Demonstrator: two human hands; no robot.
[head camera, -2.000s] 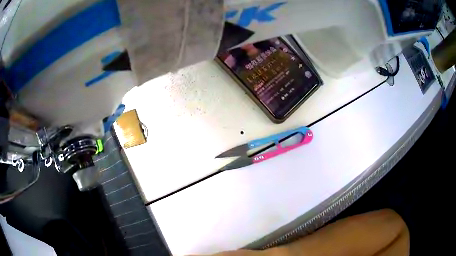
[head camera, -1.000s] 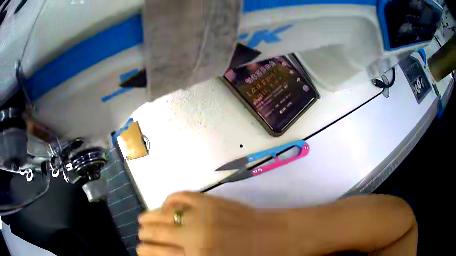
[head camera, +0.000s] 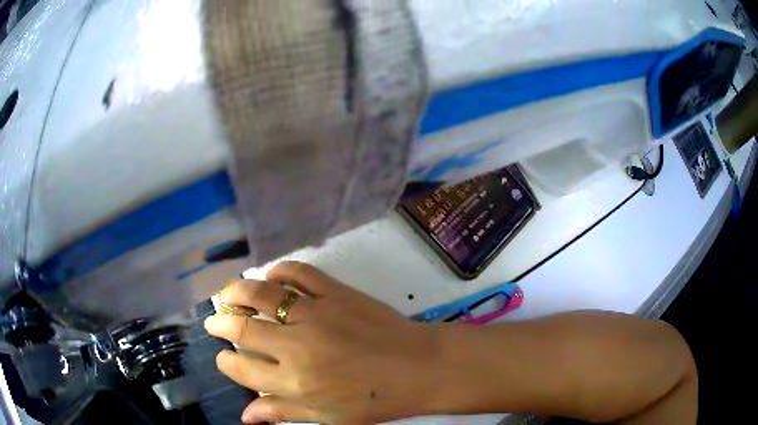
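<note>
My right hand (head camera: 291, 349), bare with gold-coloured rings, reaches in from the right and lies palm down. Its spread fingertips rest at the edge of a dark pinstriped fabric strip (head camera: 214, 386), and no grip on it shows. The strip lies just right of the metal thread tension assembly (head camera: 158, 353) of the white and blue sewing machine (head camera: 532, 87). The needle and presser foot cannot be made out. My left hand is not in view.
Thread snips (head camera: 499, 303) lie partly under my right forearm, blades hidden. A lit smartphone (head camera: 474, 224) lies under the machine arm. A blurred grey-beige strap (head camera: 307, 124) hangs large in front. A control panel (head camera: 694, 83) is at the upper right.
My right hand has come in from the lower edge and moved up and left onto the strip, covering the tan-gold square and the snips' blades. The view has shifted, showing more of the machine head.
</note>
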